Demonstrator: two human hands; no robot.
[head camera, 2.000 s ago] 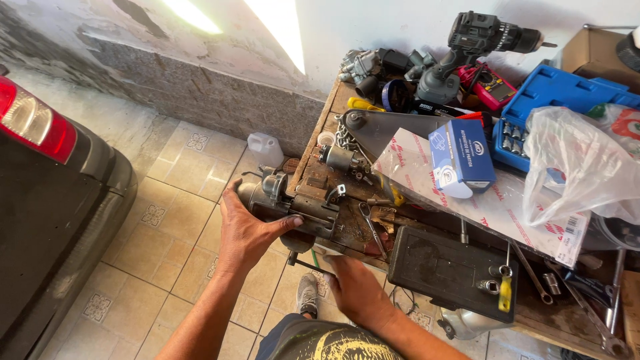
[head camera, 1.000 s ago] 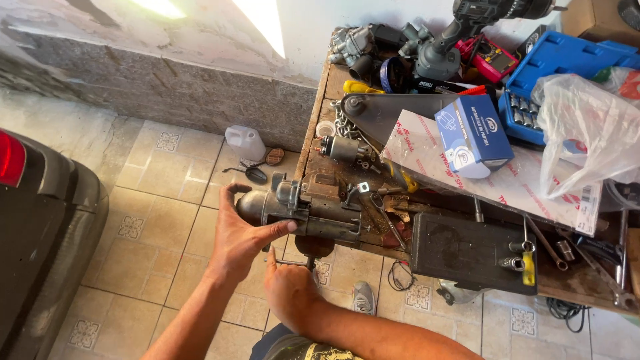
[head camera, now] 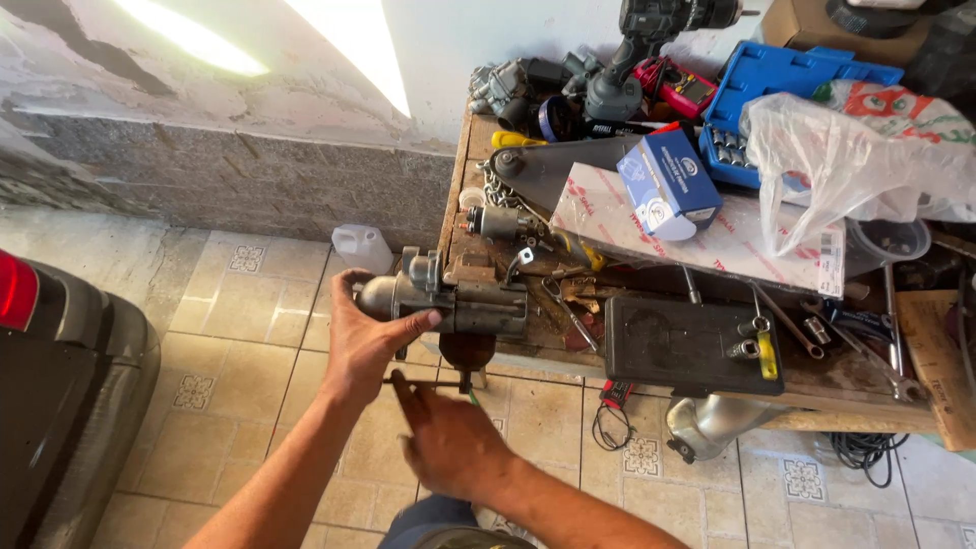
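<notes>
My left hand grips the rounded nose of a metal starter motor, thumb across its body. The starter lies sideways at the bench edge, against a rusty bench vise; how far the jaws hold it is hidden. Below it hangs the vise's screw end, with a thin handle bar pointing left. My right hand is under the starter, its extended index finger touching the bar's left end; the other fingers are partly hidden and blurred. A starter solenoid lies on the bench behind the starter.
On the wooden bench are a ratchet, a black case with sockets, a blue box, a cordless drill, a blue socket set and wrenches. A white jug stands on the floor; a vehicle's rear is at left.
My right hand has moved from right of the vise screw to its left side, and the handle bar has turned from pointing right to pointing left. My left hand has stayed on the starter.
</notes>
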